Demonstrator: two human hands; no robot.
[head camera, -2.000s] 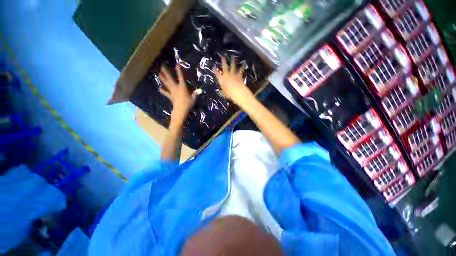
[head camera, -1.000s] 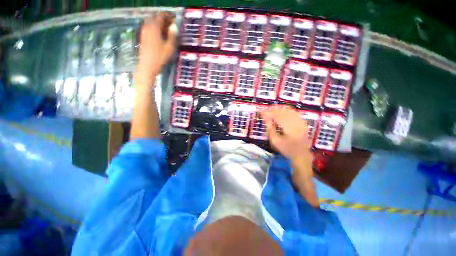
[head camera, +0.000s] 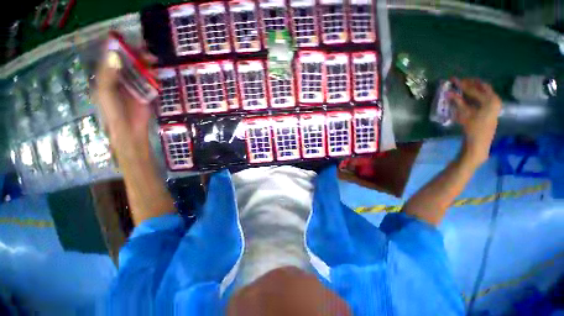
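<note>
My left hand (head camera: 117, 77) holds a red-edged front housing (head camera: 133, 69) tilted above the left end of the black blister tray. My right hand (head camera: 475, 102) is at the small stack of keypads (head camera: 444, 102) on the right of the bench, fingers touching its right side; whether it grips one cannot be told. The black blister tray (head camera: 217, 141) holds three rows of front housings (head camera: 178, 146), with bare pockets at the front left and back left. A loose green circuit board (head camera: 281, 54) lies on top of the housings.
Clear blister trays with silver-green boards (head camera: 52, 154) lie at the left. Another loose board (head camera: 411, 77) lies right of the black tray. A pale stack (head camera: 530, 87) is at the far right. An open brown carton (head camera: 396, 166) with red parts is below the bench edge.
The view has shifted right. My left hand now holds a housing lifted from the tray's back left pocket. My right hand has moved from the front row to the keypads.
</note>
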